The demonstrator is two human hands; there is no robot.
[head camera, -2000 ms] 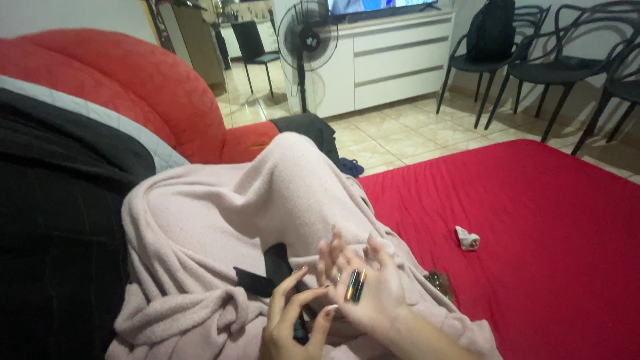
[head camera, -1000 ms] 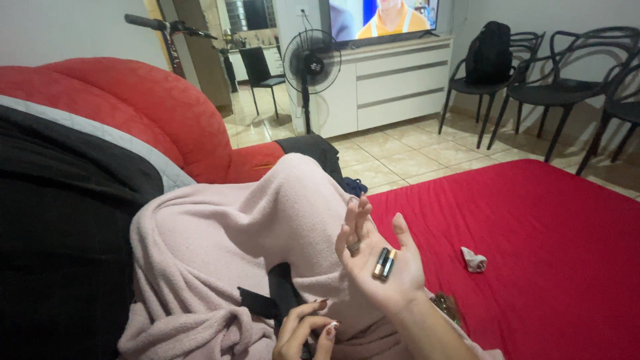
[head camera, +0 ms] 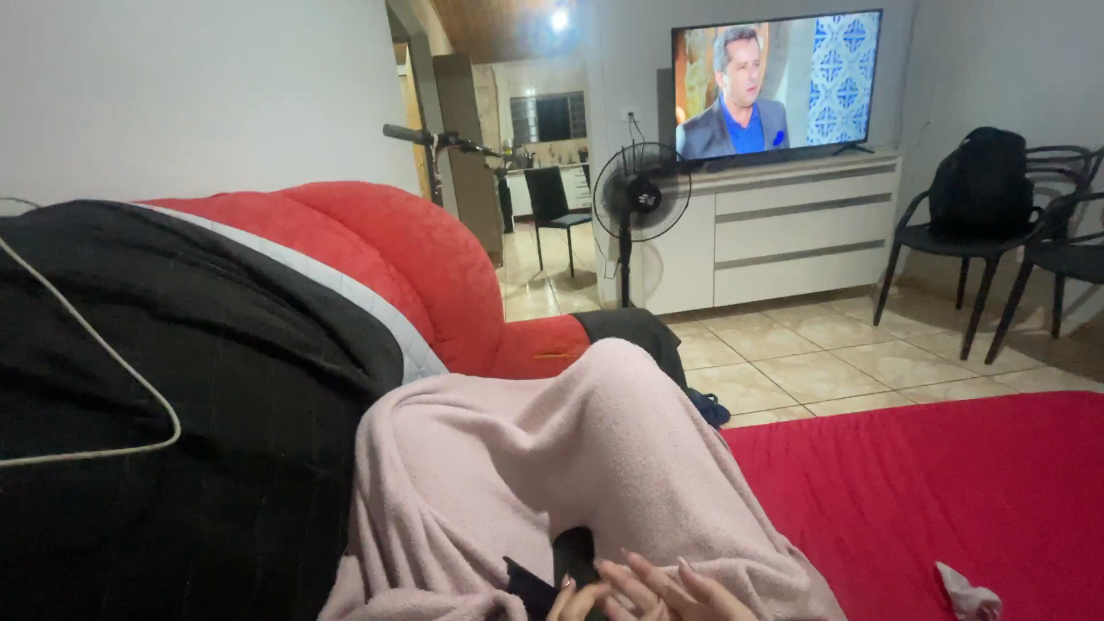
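Observation:
My left hand (head camera: 578, 601) is at the bottom edge, its fingers close to or touching those of my right hand (head camera: 664, 593). The palms are mostly cut off by the frame, and no batteries can be seen in them now. Just behind the fingers, a black object (head camera: 573, 552), perhaps a strap or cloth, lies on the pink blanket (head camera: 483, 466) that covers my raised knees.
A red sofa (head camera: 388, 250) with a black cover (head camera: 216, 388) stands at the left. A crumpled pale cloth (head camera: 968, 593) lies on the red sheet (head camera: 931, 483). Farther off are a black fan (head camera: 642, 194), a white cabinet (head camera: 802, 228), a television (head camera: 776, 86) and black chairs (head camera: 970, 246).
The right palm was raised with small batteries on it; now both hands are low and close together. The view has tilted up, and the television shows more fully.

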